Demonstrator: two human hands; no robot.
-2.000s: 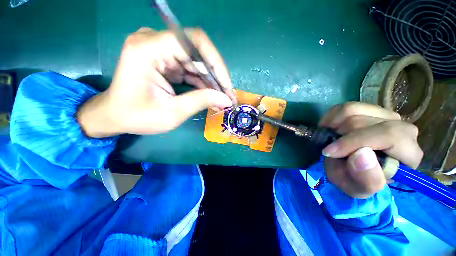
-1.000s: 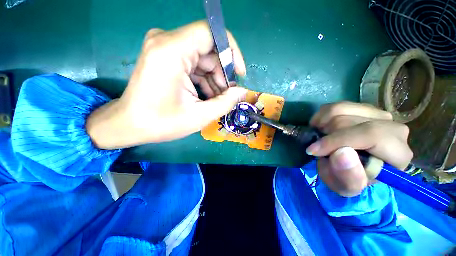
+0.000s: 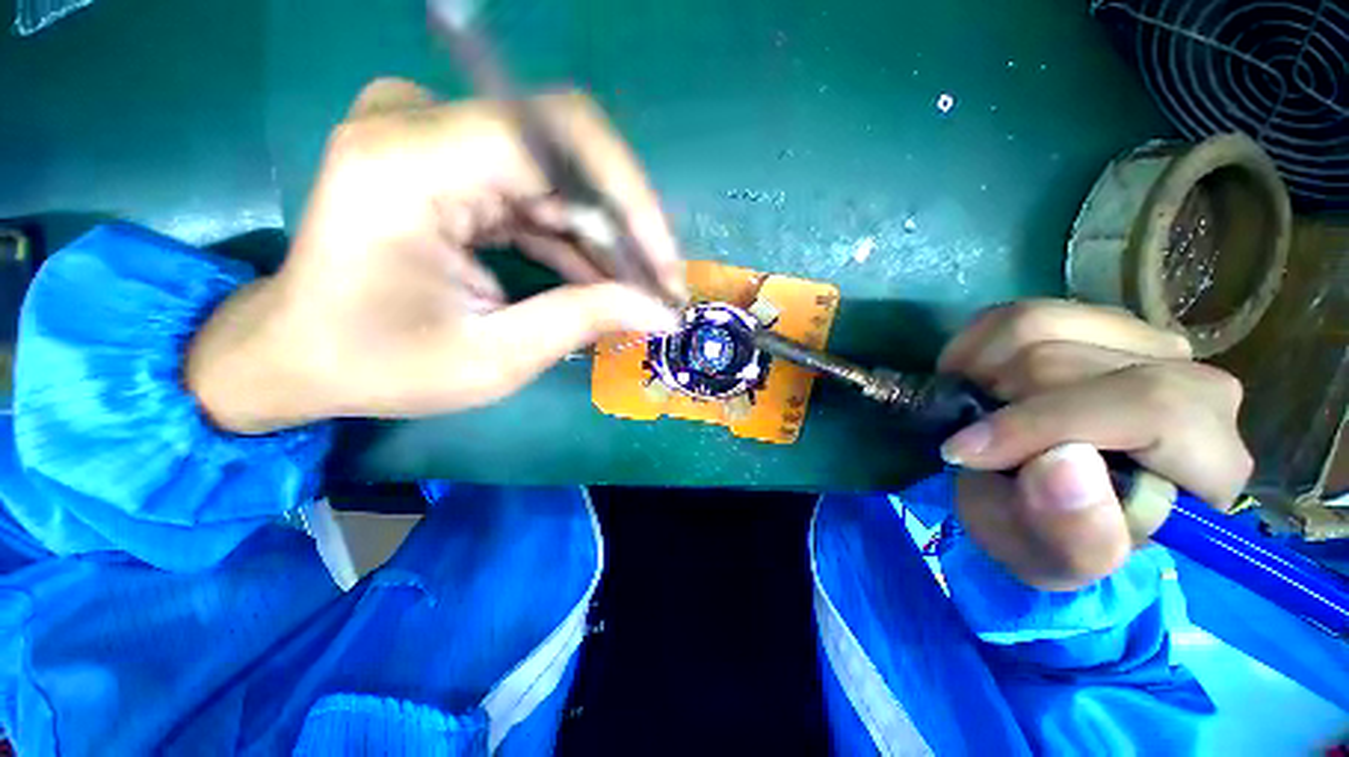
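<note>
The round workpiece (image 3: 710,351), a dark ring with a shiny edge and blue-white centre, sits on the orange jig (image 3: 792,399) near the bench's front edge. My left hand (image 3: 444,266) holds the tweezers (image 3: 540,148), which are blurred; their tips are at the workpiece's upper left rim. A thin wire shows near my left thumb. My right hand (image 3: 1095,429) grips the soldering iron (image 3: 1243,562) by its black part; its metal tip is at the workpiece's upper right rim. Whether the tips touch the rim I cannot tell.
The round tan-brown pot (image 3: 1095,237) stands on the right, with a worn brown box (image 3: 1317,326) beside it. The fan guard (image 3: 1280,74) is at the top right. A tiny light piece (image 3: 944,104) lies on the green bench. Clear plastic (image 3: 52,15) shows at the far top left.
My left hand has moved left and the tweezers have tilted back to a slant. The iron's tip has shifted from near the workpiece's centre to its right rim. The jig has barely moved.
</note>
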